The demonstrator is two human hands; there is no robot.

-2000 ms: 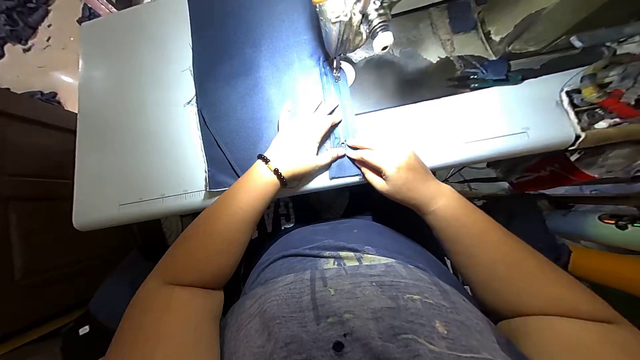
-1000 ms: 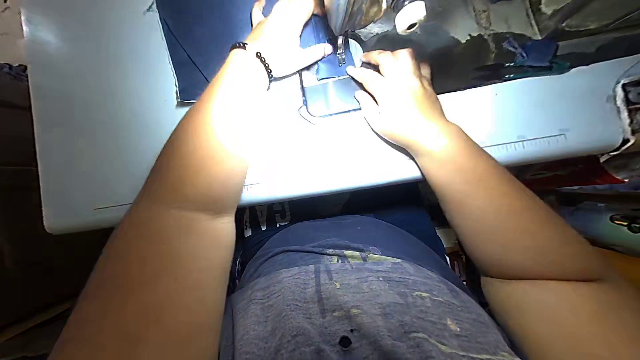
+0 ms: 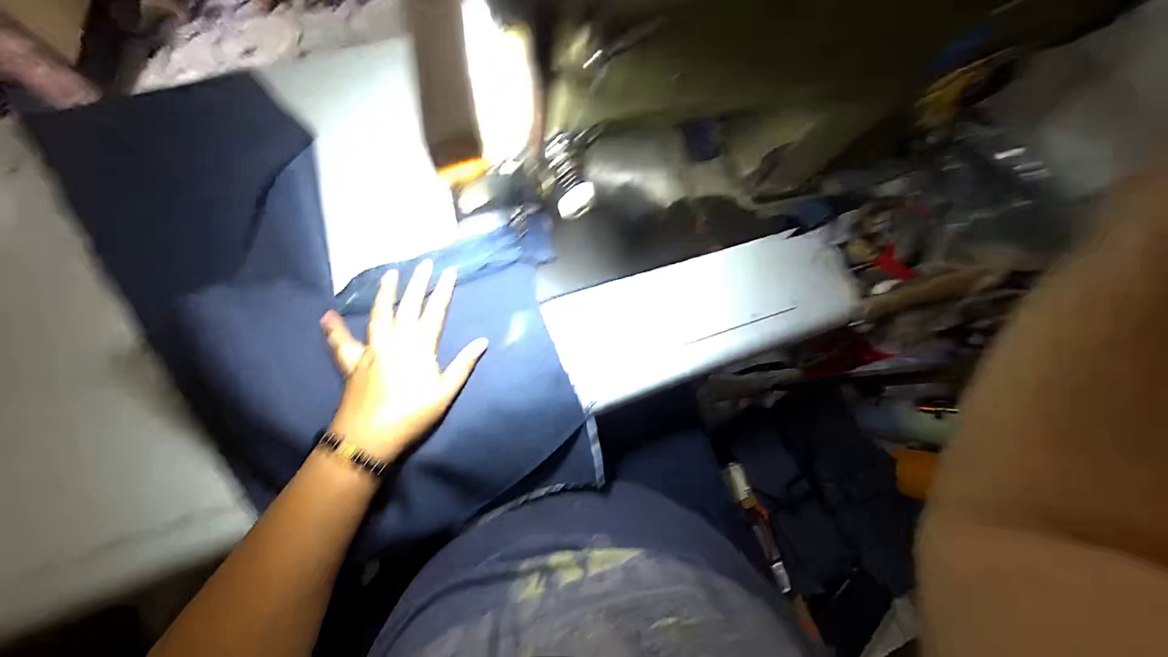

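My left hand (image 3: 397,370) lies flat, fingers spread, on a dark blue fabric piece (image 3: 292,401), a beaded bracelet at its wrist. The cloth spreads over the left of the white sewing machine table and hangs past its front edge. One folded strip of it reaches the presser foot (image 3: 520,219) of the sewing machine, beneath a bright lamp. Of my right side only a blurred raised arm shows at the right edge; the hand itself is out of view.
The white table (image 3: 703,319) extends to the right of the cloth. Beyond its right end lies a blurred pile of scraps and coloured items (image 3: 894,255). Dark cloth (image 3: 821,484) hangs or lies below the table edge. Pale cloth lies at the top left.
My right hand has left the cloth near the presser foot and gone out of view. My left hand now rests open on the cloth, which covers more of the table front. The view has turned.
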